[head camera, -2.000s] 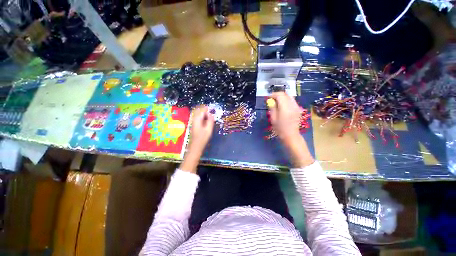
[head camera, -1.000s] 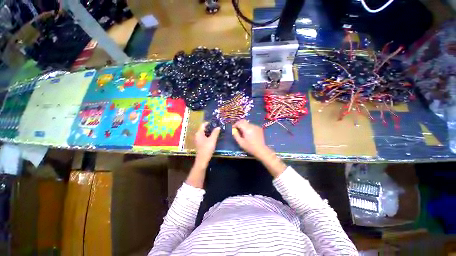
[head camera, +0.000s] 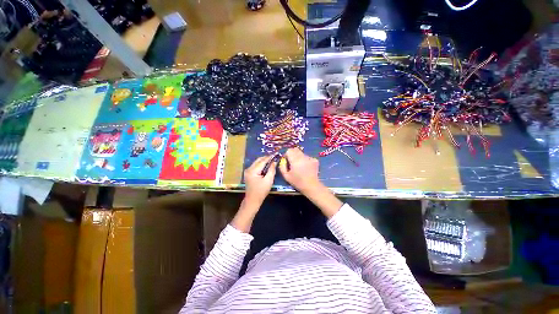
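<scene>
My left hand (head camera: 258, 175) holds a small black housing (head camera: 267, 164) in its fingertips near the bench's front edge. My right hand (head camera: 300, 169) touches it from the right, with a small yellow spot (head camera: 282, 165) at its fingertips. Whether the right hand holds a wire lead is too small to tell. A bundle of orange-and-white wire leads (head camera: 284, 130) lies just behind both hands. A bundle of red wire leads (head camera: 347, 131) lies to their right. A heap of black round housings (head camera: 241, 91) lies behind and to the left.
A silver-grey metal press or fixture (head camera: 333, 80) stands behind the red leads. A spiky heap of wired assemblies (head camera: 444, 101) lies at right. A printed cartoon mat (head camera: 147, 147) covers the left. An open carton (head camera: 472, 239) with packed parts is below right.
My right hand has come from near the press, over the red leads, to my left hand. Both hands now meet in front of the orange-and-white leads. The camera view has also shifted slightly.
</scene>
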